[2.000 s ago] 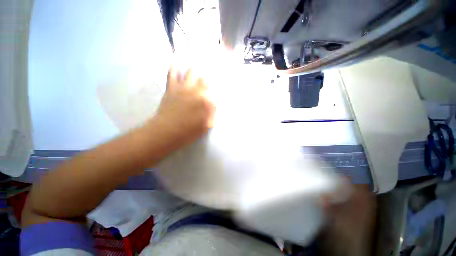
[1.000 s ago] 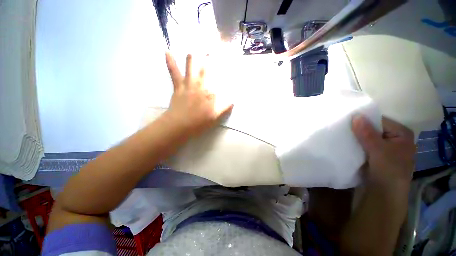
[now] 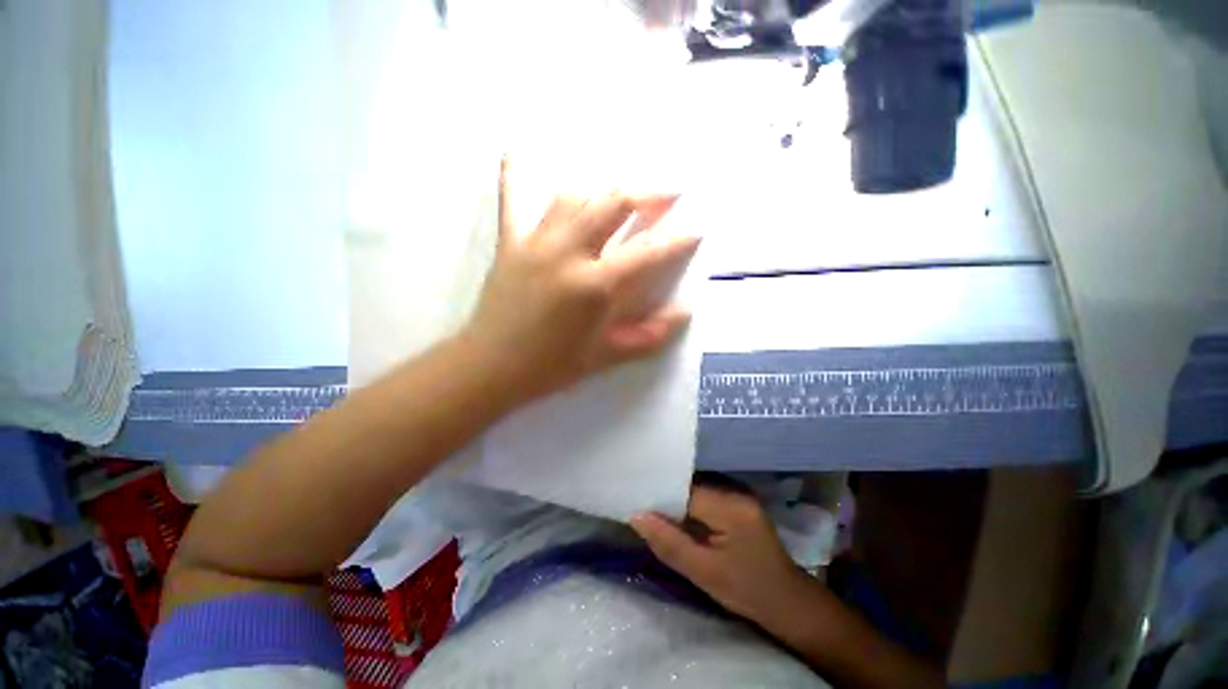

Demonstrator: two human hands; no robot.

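A white fabric panel point(image 3: 579, 451) lies flat on the machine table and hangs a little over its front edge. Its upper part is washed out by the lamp. My left hand point(image 3: 579, 289) lies on the panel with its fingers spread, left of and below the needle area. My right hand point(image 3: 714, 538) is below the table edge and pinches the panel's lower right corner between thumb and fingers. The presser foot area point(image 3: 747, 30) is cut off at the top edge.
A dark ribbed cylinder point(image 3: 905, 108) stands right of the foot. A left stack of cut pieces point(image 3: 47, 269) and a right stack point(image 3: 1104, 202) flank the work. A ruler point(image 3: 889, 390) runs along the front edge. A red basket point(image 3: 384, 619) is lower left.
My right hand has moved left and down to the panel's lower corner. The folded white fabric and cream piece now show as one flat panel. My left hand has shifted slightly right. The view has moved closer.
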